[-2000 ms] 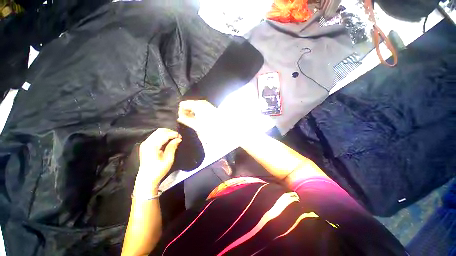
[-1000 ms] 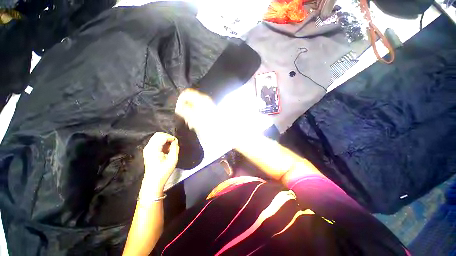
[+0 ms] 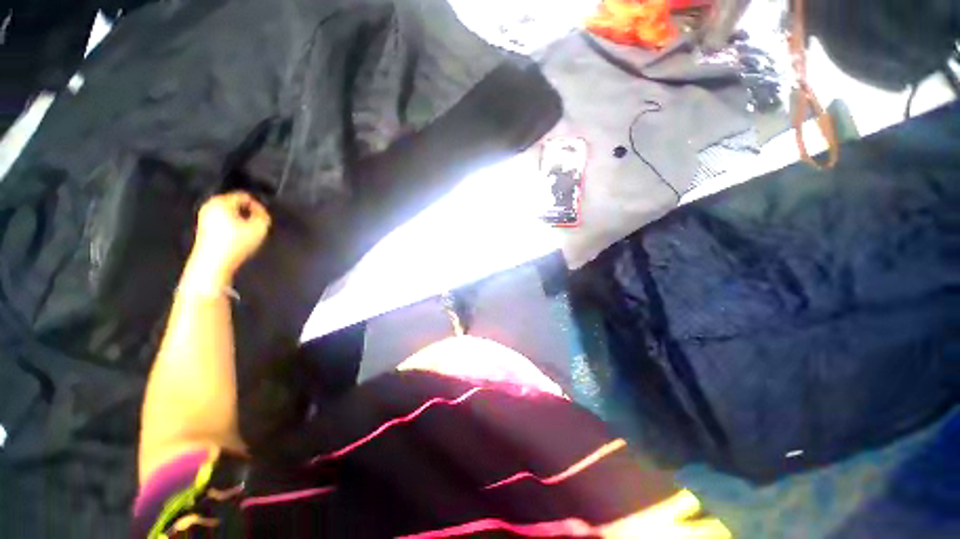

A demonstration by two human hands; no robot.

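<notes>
A black garment (image 3: 158, 79), like a jacket or coat with shiny wrinkled lining, covers the left side of the table. Its matte black band (image 3: 453, 137) runs diagonally beside the glaring white tabletop. My left hand (image 3: 234, 226) is over the garment at left, fingers curled closed at a raised dark fold of cloth that it seems to pinch. A small dark spot shows at its fingers. My right hand is not in view. No needle or thread can be made out at the hand.
A grey garment piece (image 3: 653, 105) with a dark cord lies right of centre. A red-bordered phone or card (image 3: 563, 181) lies at its left edge. Navy garments (image 3: 800, 316) fill the right. An orange-red bundle (image 3: 635, 21) and brown strap (image 3: 813, 121) are at the far edge.
My left hand has moved up and left over the garment. My right hand and forearm have left the tabletop and the picture. The matte band shows more fully, and a dark fold is raised.
</notes>
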